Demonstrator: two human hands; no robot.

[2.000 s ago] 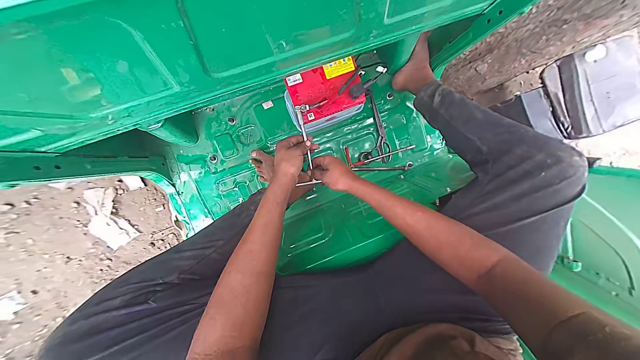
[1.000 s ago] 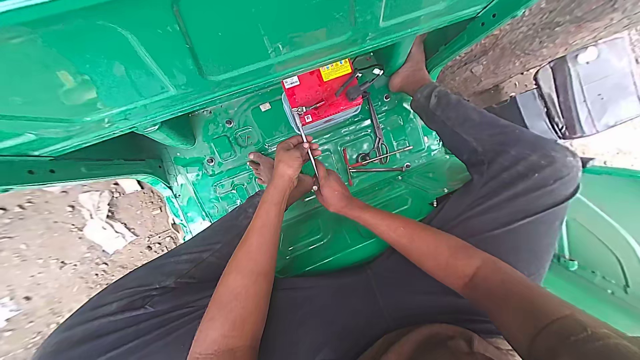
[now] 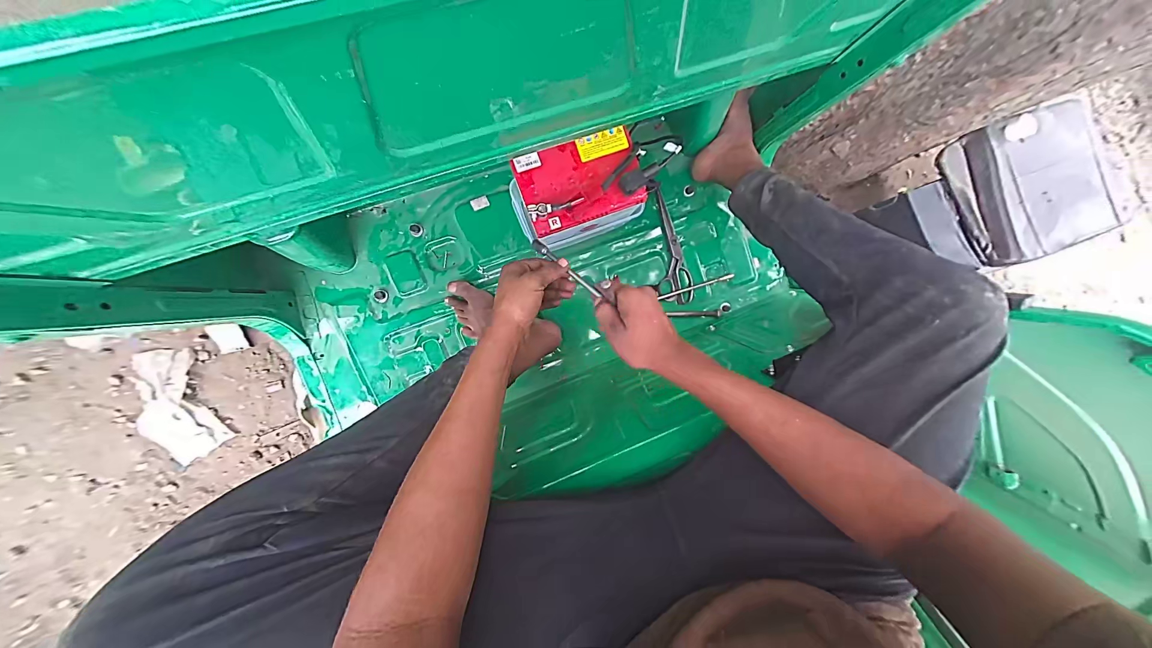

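A slim metal rod-like tool (image 3: 574,275), perhaps a wrench, slants between my hands. My left hand (image 3: 529,290) pinches it near its upper end, and my right hand (image 3: 634,326) is closed round its lower end. Just above them a red battery (image 3: 562,184) with a pale grey base sits on the green metal floor panel. A small metal piece (image 3: 544,210) and a black cable with a connector (image 3: 637,177) lie on its top. Right of the battery are black-handled scissors (image 3: 671,247). Two thin metal rods or tools (image 3: 706,285) lie beside my right hand.
My bare feet (image 3: 733,148) rest on the green floor at both sides of the battery. A green metal wall (image 3: 504,81) rises in front. Dirt ground with white scraps (image 3: 180,409) shows at left, and a black and grey padded item (image 3: 1035,189) lies outside at right.
The tool in my hands has turned from nearly upright to a slant. My right hand has moved a little right, away from my left hand.
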